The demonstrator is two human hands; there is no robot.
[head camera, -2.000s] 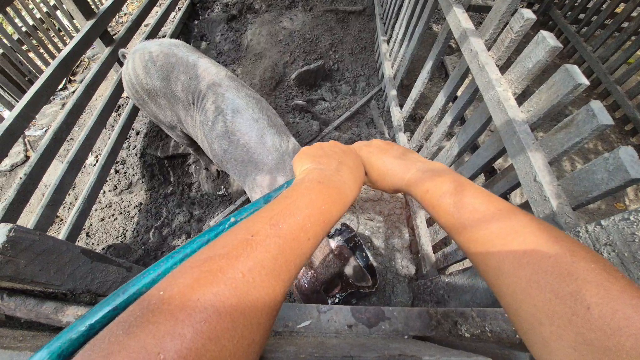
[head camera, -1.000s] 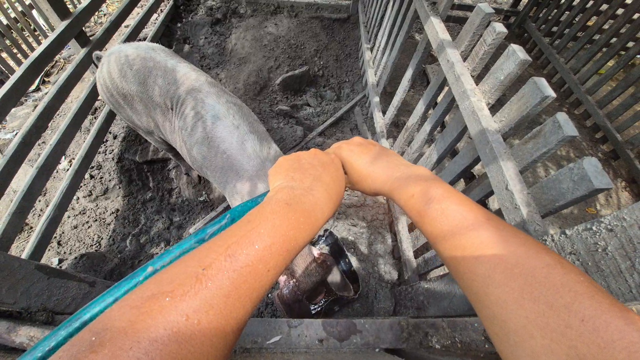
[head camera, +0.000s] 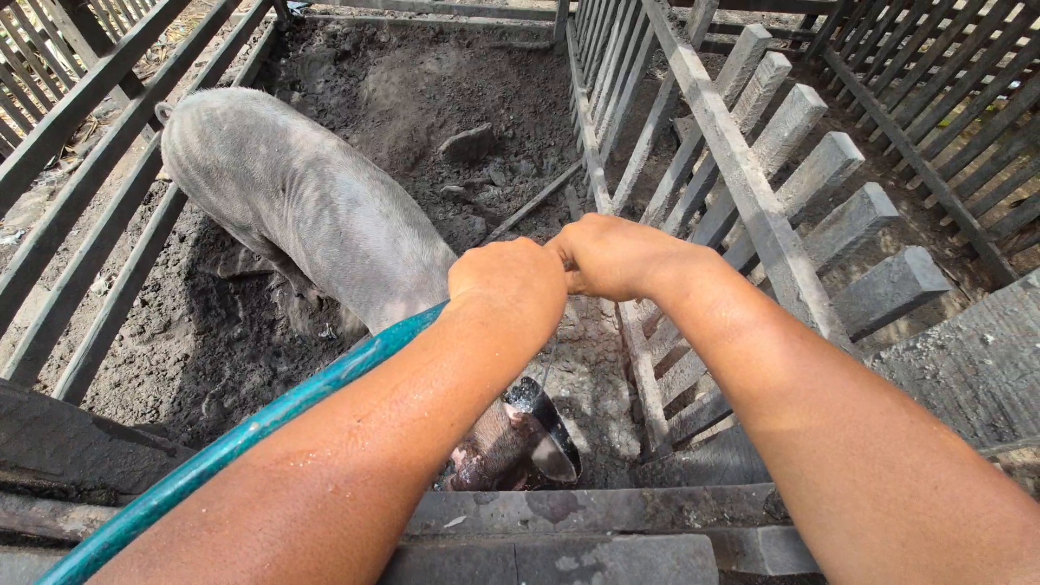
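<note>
My left hand (head camera: 510, 284) is closed around a teal hose (head camera: 260, 431), which runs along my forearm to the lower left. Touching it, my right hand (head camera: 609, 256) has its fingers curled at the hidden end of the hose; its exact hold is covered. A thin trickle of water seems to fall below my hands. Under them stands a grey pig (head camera: 309, 203), its wet head low at a dark round container (head camera: 559, 447). My left arm hides part of the pig's neck and head.
Wooden slat fences flank the pen, one rail fence (head camera: 106, 219) at left and one picket fence (head camera: 756, 203) at right. Boards (head camera: 617, 508) cross in front of me. Mud, a stone (head camera: 469, 143) and a loose stick (head camera: 532, 203) lie behind the pig.
The view has shifted somewhat. My hands remain together with the hose, and the pig keeps its head low at the container.
</note>
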